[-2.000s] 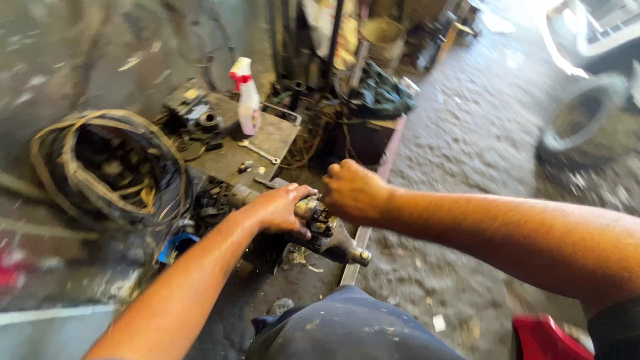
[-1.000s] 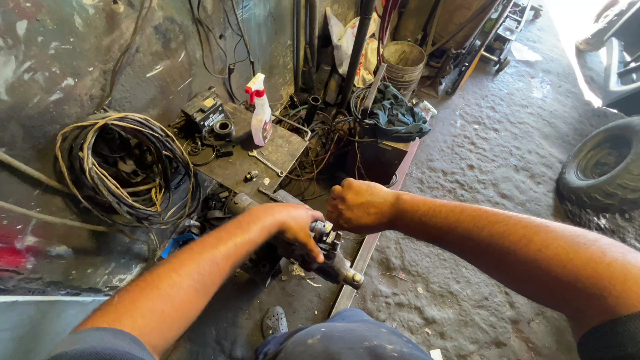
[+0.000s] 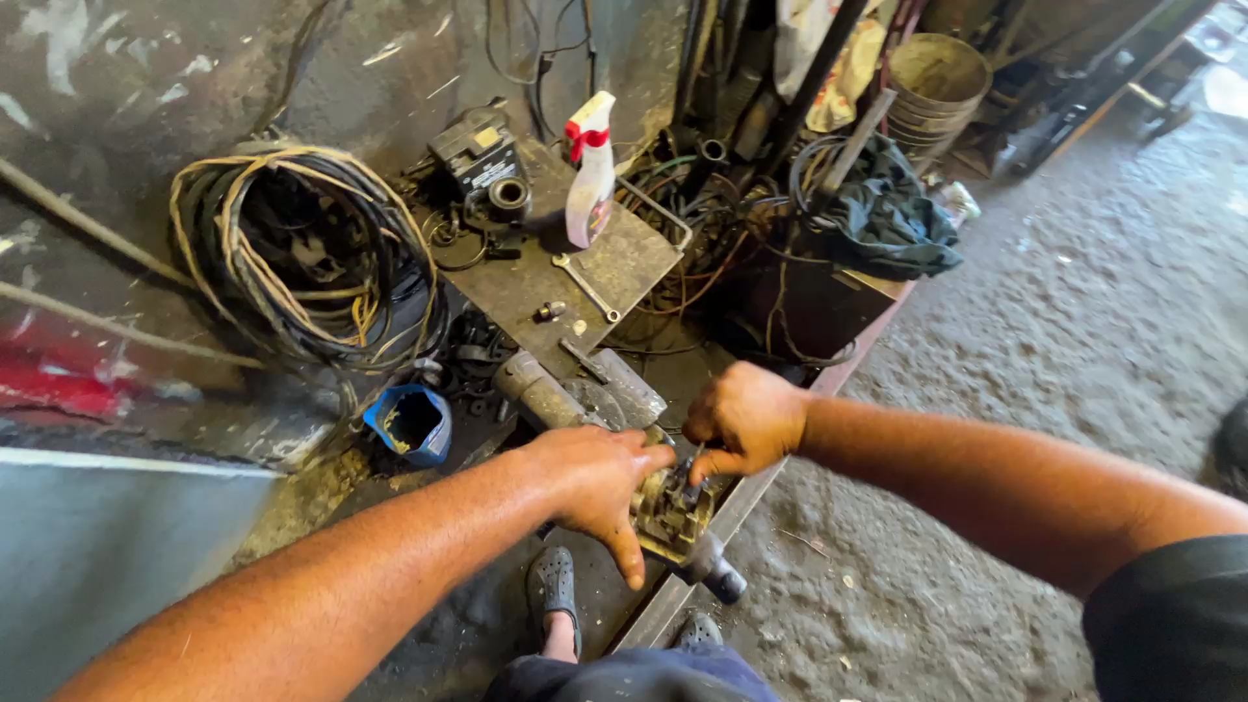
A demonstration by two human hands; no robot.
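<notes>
A greasy metal machine part (image 3: 673,517), with cylindrical housings (image 3: 538,390) at its upper left, lies in front of me near a metal rail. My left hand (image 3: 603,480) rests on it, fingers spread and thumb pointing down. Just to the right, my right hand (image 3: 746,424) is curled at the part's top, with the fingers closed around something thin that is mostly hidden. A combination wrench (image 3: 587,289) and a small metal fitting (image 3: 550,311) lie on the metal plate (image 3: 624,253) beyond, beside a white spray bottle with a red trigger (image 3: 591,180).
Coiled cable (image 3: 302,258) hangs at the left, above a blue container (image 3: 411,424). A battery-like black box (image 3: 478,151) stands at the back of the plate. Dark cloth (image 3: 887,214) lies on a box, near a bucket (image 3: 936,88). A metal rail (image 3: 756,487) edges the rough floor.
My left hand has opened out, its fingers more spread over the part than before. My right hand remains beside the part. The view has shifted closer to the bench.
</notes>
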